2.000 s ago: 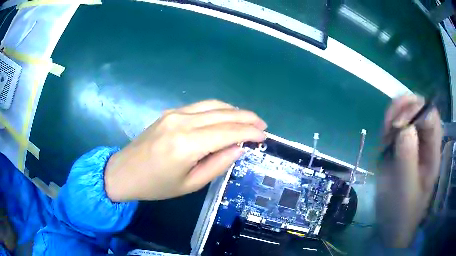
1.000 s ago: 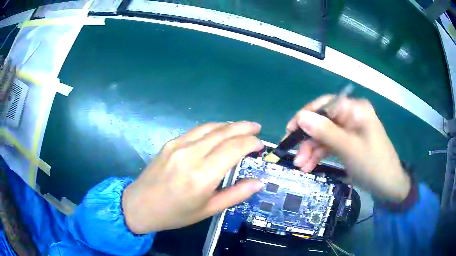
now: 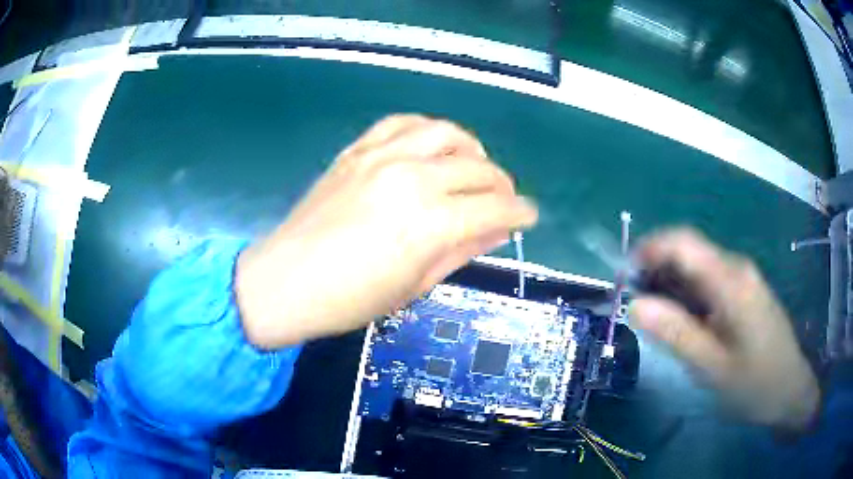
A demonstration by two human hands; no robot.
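The blue circuit board with black square chips lies in the open white-edged case. My left hand is above the board's far left corner, fingers bent together; whether it holds anything is hidden. A pale lead with a small plug stands up just below its fingertips. My right hand is blurred, right of the case, closed around a dark tool with a pale end pointing up left. A second upright lead stands beside it.
A black round part is at the board's right, with loose yellow and dark wires near it. Taped white sheets lie at left. A pale strip and black frame cross the green surface beyond.
My left hand has lifted off the board's corner, away from me. My right hand has moved right and back from the board with the tool, whose orientation has changed. The upright leads show again.
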